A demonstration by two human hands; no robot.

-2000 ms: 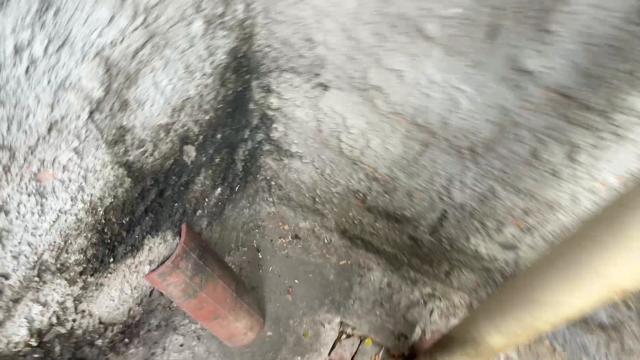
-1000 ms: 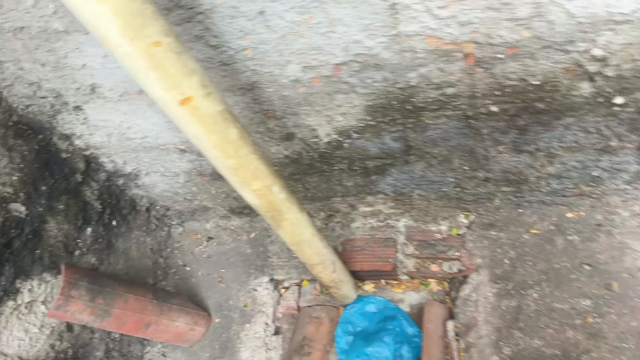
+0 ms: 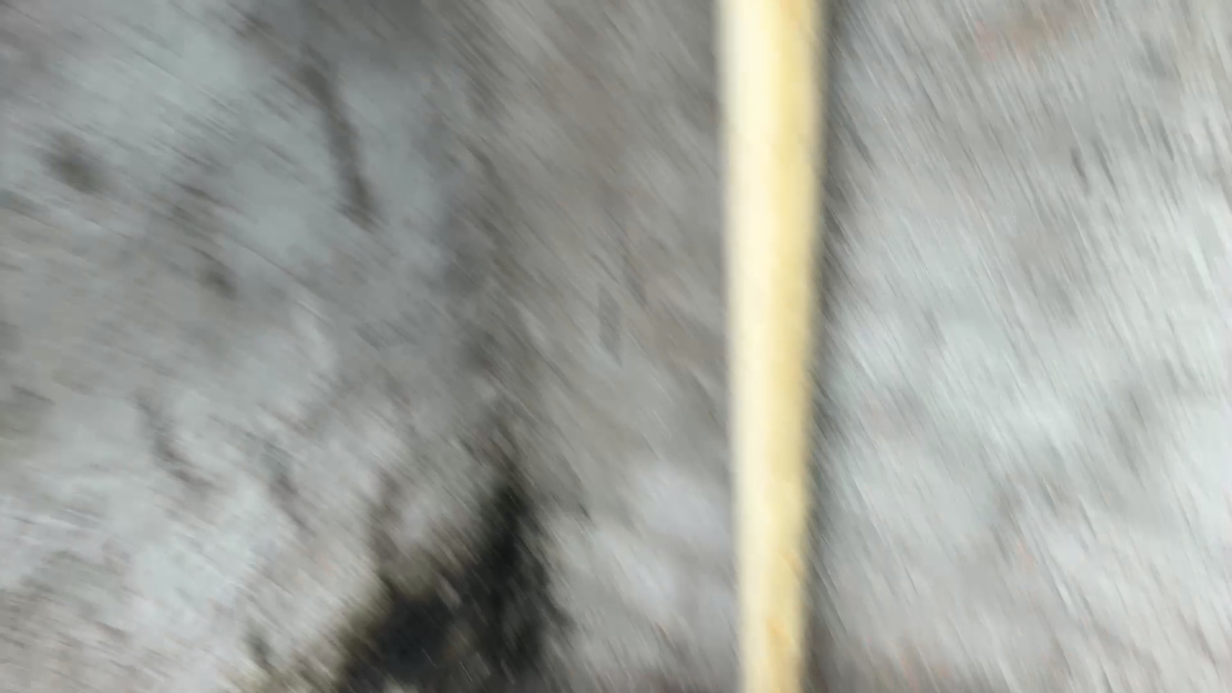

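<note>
A pale yellow pole or pipe point(image 3: 775, 327) runs nearly upright through the head view, right of the middle, from the top edge to the bottom edge. Both of its ends lie outside the picture. Neither my left hand nor my right hand is in view, so what they hold cannot be seen. The whole picture is blurred by motion.
Behind the pole is a rough grey wall surface point(image 3: 1020, 385), with a second stained grey stretch point(image 3: 192, 385) at the left. A dark, blackened patch point(image 3: 452, 606) lies low, left of the pole.
The view has swung upward, and the blue plastic, the bricks and the clay tile seen a second ago are out of frame. The pole, slanted before, now appears nearly upright.
</note>
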